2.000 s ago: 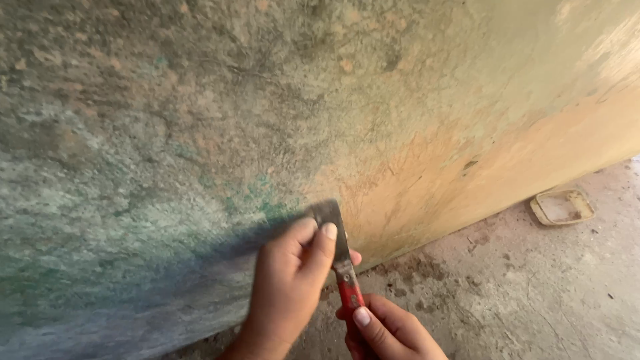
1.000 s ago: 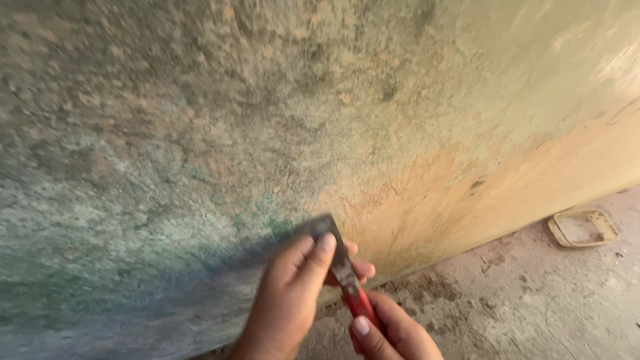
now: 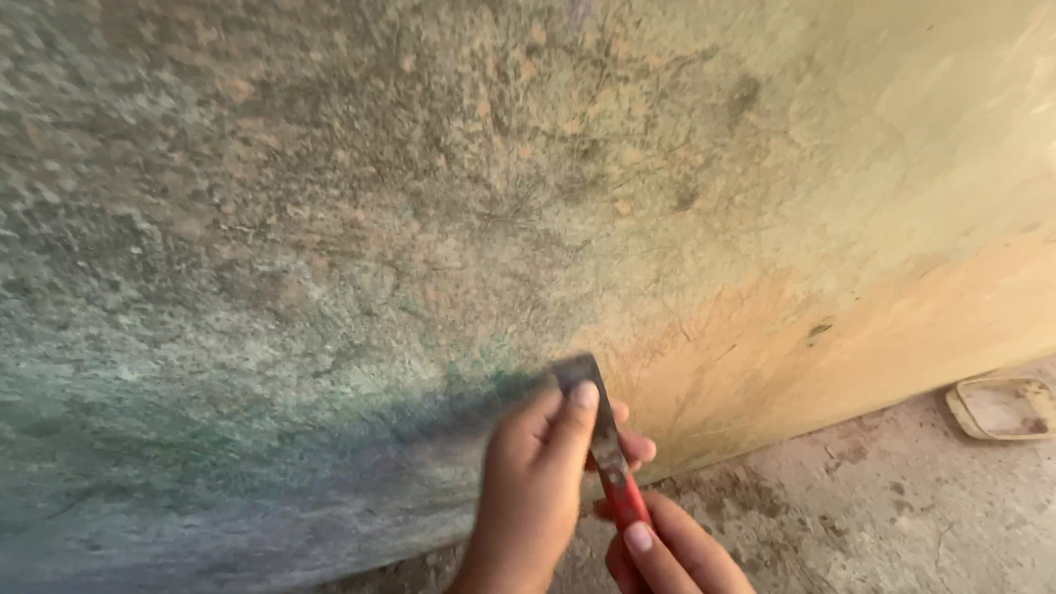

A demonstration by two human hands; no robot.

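A putty knife (image 3: 608, 441) with a metal blade and a red handle is held in both hands against a painted wall (image 3: 462, 223). My left hand (image 3: 536, 478) grips the blade, its thumb flat on the metal near the tip and fingertips showing past the far side. My right hand (image 3: 672, 549) is closed round the red handle, lower down. The blade's end lies at the wall's surface, where worn grey, green and orange paint meet. Patches and scratches mark the wall around it.
A rough concrete floor (image 3: 866, 495) with dark crumbs and stains runs along the foot of the wall. On it, at the right edge of view, lies a shallow, pale rectangular plastic container (image 3: 973, 425), close to the wall.
Both hands keep their hold on the putty knife, and its blade stays at nearly the same part of the wall. The view has shifted a little, with the container nearer the right edge.
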